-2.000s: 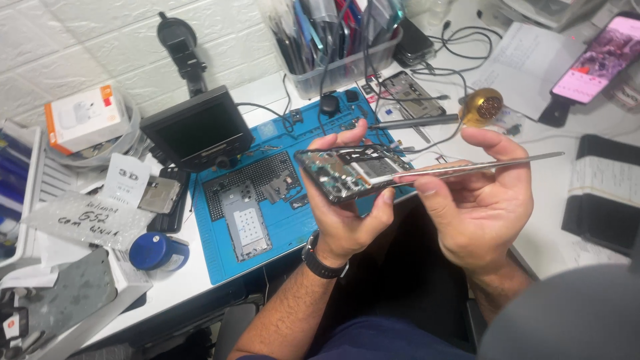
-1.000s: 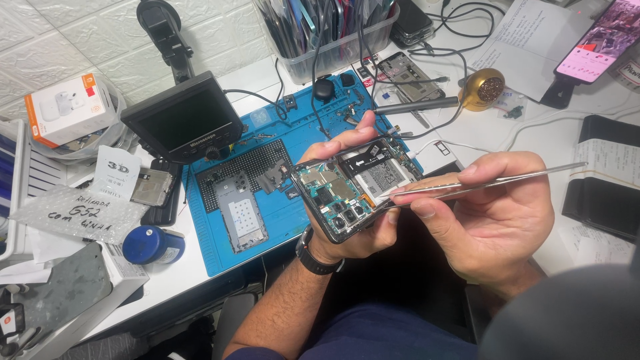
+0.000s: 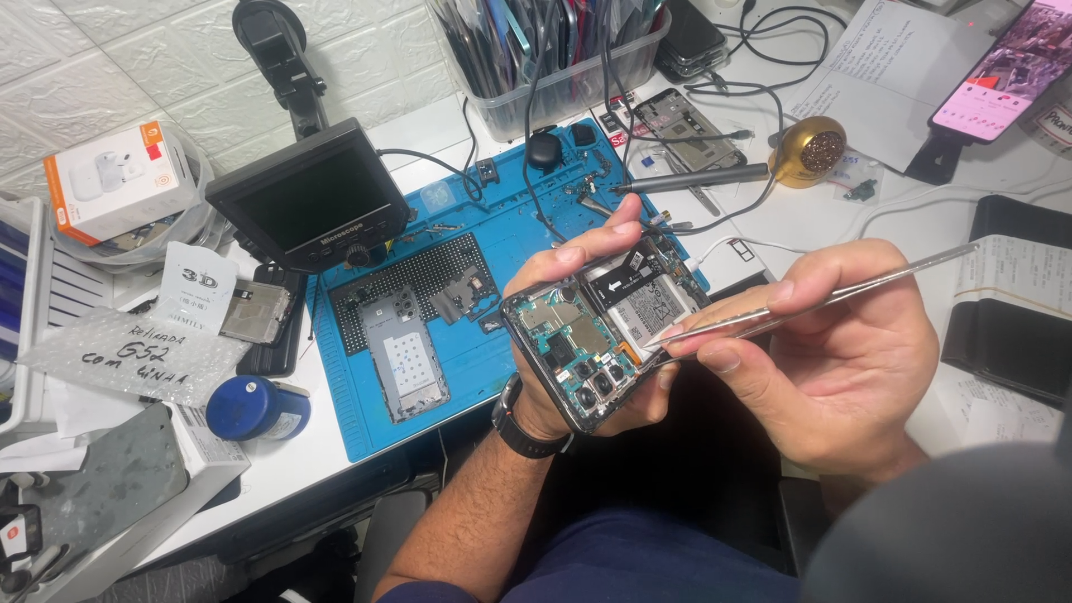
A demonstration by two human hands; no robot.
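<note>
My left hand [image 3: 536, 402], with a black watch at the wrist, holds an opened smartphone [image 3: 578, 331] from below and along its sides. Its green circuit board, camera modules and battery [image 3: 645, 306] face up. My right hand [image 3: 825, 360] grips metal tweezers [image 3: 779, 322] between thumb and fingers. The tweezers' tips rest at or just over the battery's lower edge, beside an orange flex cable [image 3: 628, 353]; whether they touch cannot be told. A grey phone mid-frame [image 3: 404, 360] and small metal parts [image 3: 465, 293] lie on the blue repair mat [image 3: 360, 419] behind the phone.
A microscope screen [image 3: 306, 197] stands at the mat's back left. Behind are a plastic bin of phone parts [image 3: 553, 100], a soldering iron [image 3: 699, 177] and a gold tip cleaner [image 3: 808, 152]. A blue jar [image 3: 251, 409] is at left, a mounted phone [image 3: 1005, 75] at upper right. Cables cross the mat.
The phone in my left hand has turned from nearly edge-on to showing its inside. My right hand has stayed beside it with the tweezers, their tips now over the battery's edge.
</note>
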